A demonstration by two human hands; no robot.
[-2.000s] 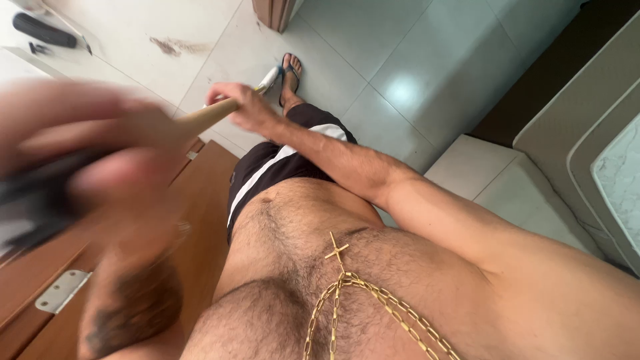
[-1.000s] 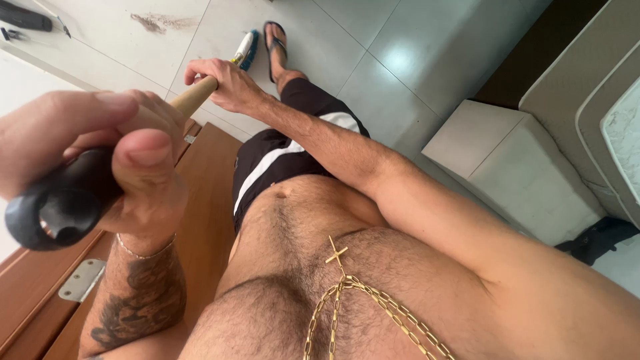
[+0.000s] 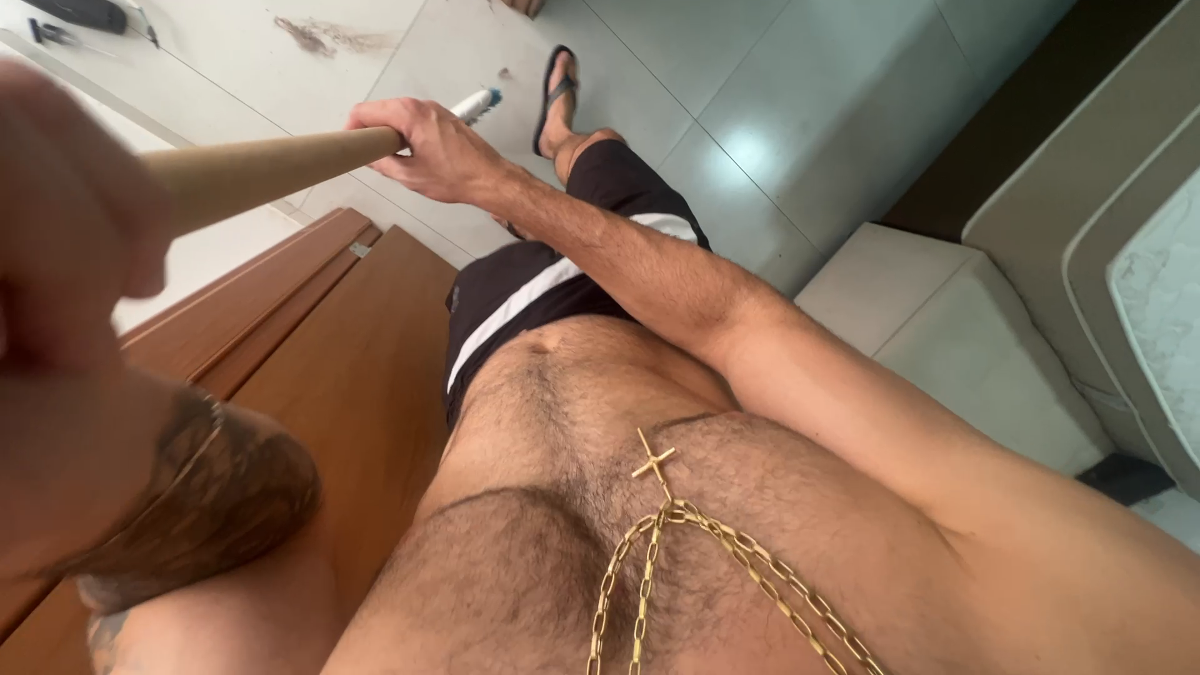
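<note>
My left hand [image 3: 70, 234], large and blurred at the left edge, is closed around the upper part of a pale wooden broom handle [image 3: 272, 173]. The handle's upper end is out of sight. Farther down, my right hand [image 3: 436, 155] grips the same handle, reaching across from the right. Beyond its fingers shows a narrow white broom head [image 3: 472, 106] with blue bristles, partly hidden by the hand. Dark smears of what looks like hair or dirt [image 3: 323, 37] lie on the tiled floor [image 3: 694, 66] near it.
A dark device, perhaps a hair clipper [image 3: 80, 13], lies at the upper left. Brown wooden panels [image 3: 347, 347] run along the left. My foot in a black flip-flop [image 3: 560, 98] stands near the broom head. A pale box-like block [image 3: 928, 309] and a beige padded edge [image 3: 1050, 206] are on the right.
My left hand has moved left and looks closer to the camera; the handle's black end, visible one second ago, is no longer seen. My right hand still grips the handle lower down.
</note>
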